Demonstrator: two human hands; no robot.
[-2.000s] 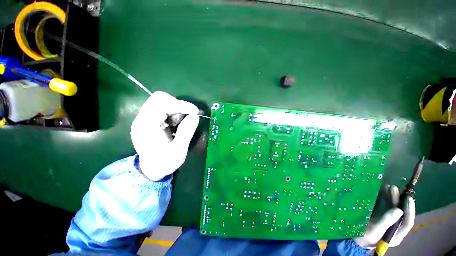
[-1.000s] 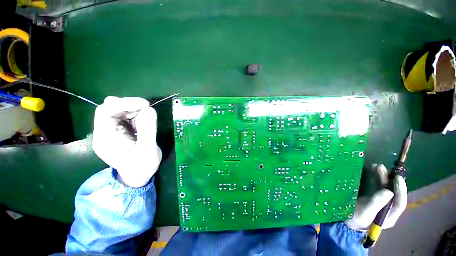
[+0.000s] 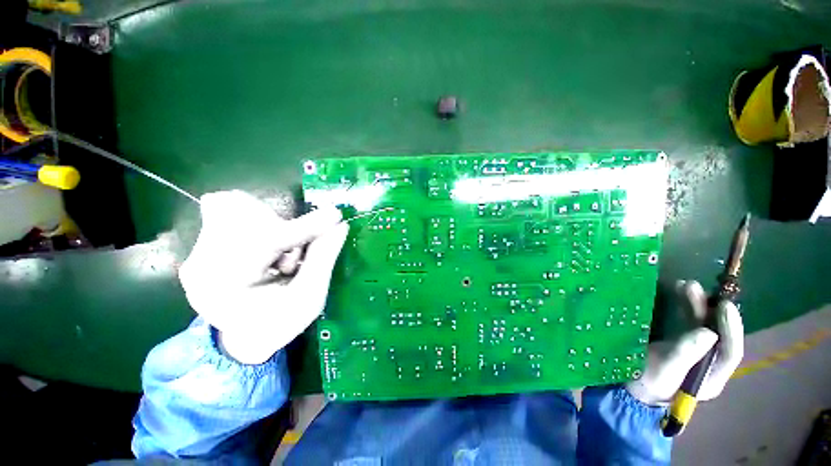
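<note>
A large green printed circuit board lies solder side up in front of me, with white glare along its top. My left hand, in a white glove, pinches the thin solder wire. The wire's short free end shows over the board's upper left part. My right hand, gloved in white, holds the soldering iron at the board's lower right edge. The iron's tip points up, off the board.
A yellow-and-black iron holder stands at the right. A black parts box at the left has a yellow ring and a blue rod with a yellow end. A small dark block lies on the green worktop beyond the board.
My left hand has moved right, so the wire's end is now over the board. The board sits slightly higher in view. My right hand still holds the iron beside the board.
</note>
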